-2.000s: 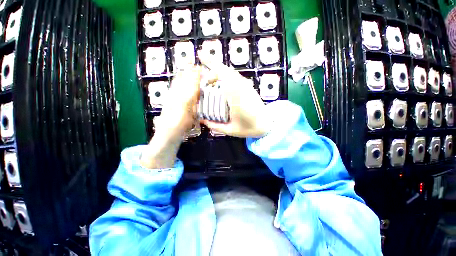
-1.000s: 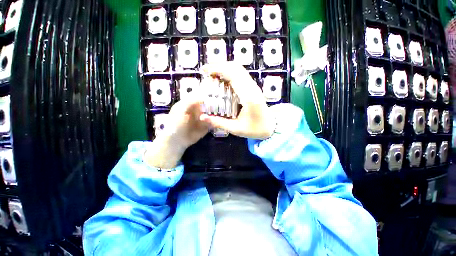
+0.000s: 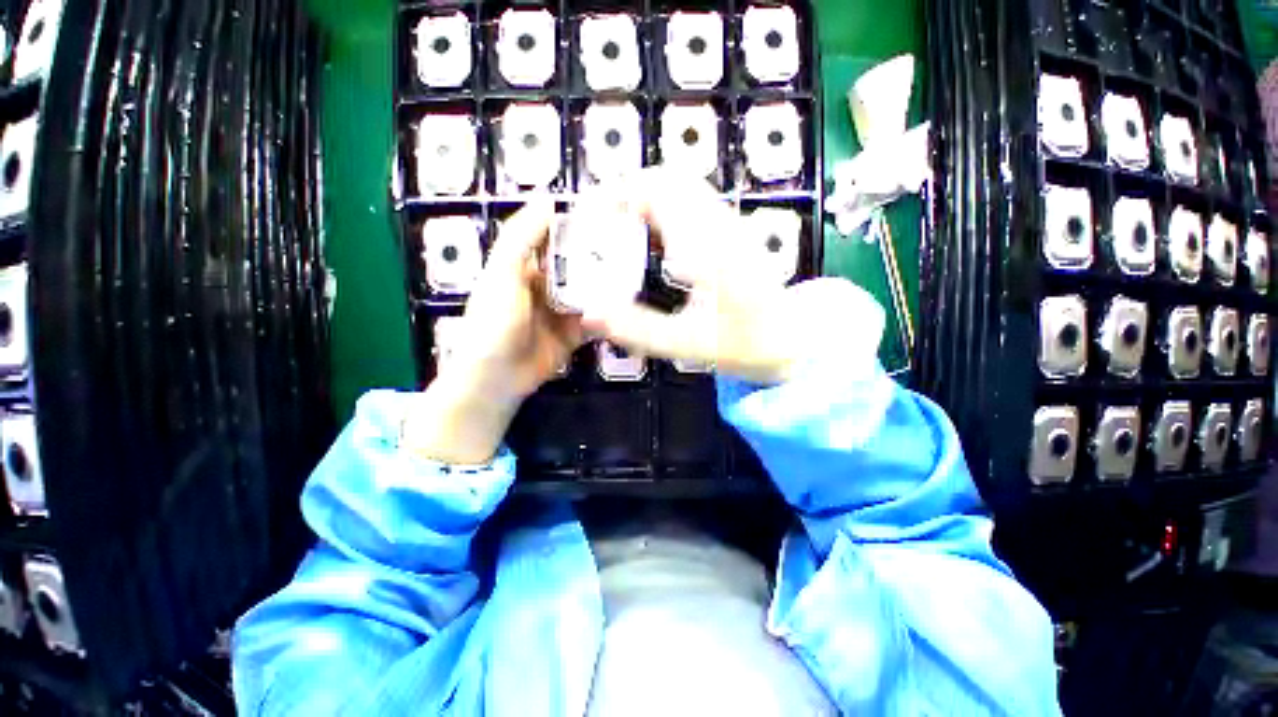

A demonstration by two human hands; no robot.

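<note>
A stack of silver-white metal parts (image 3: 599, 258) is held between my hands above the working tray, its flat face turned up towards me. My left hand (image 3: 507, 322) grips the stack from the left. My right hand (image 3: 701, 287) is curved around its right side, with fingers at the top and thumb below. Contact at the right fingertips is blurred by glare. The black working tray (image 3: 603, 434) lies flat beneath, with rows of the same parts in its upper pockets. Its nearest pockets show bare black plastic. My hands hide several middle pockets.
A tall black tray stack (image 3: 196, 336) stands at the left. Another stack (image 3: 970, 252) stands at the right, with parts in its top tray. A white cloth (image 3: 883, 168) and thin rod (image 3: 897, 294) lie on the green surface. A red-lit display (image 3: 1170, 538) is low right.
The stack has turned from showing its ribbed edges to showing a flat face. My right hand has shifted slightly right and its fingers have opened somewhat.
</note>
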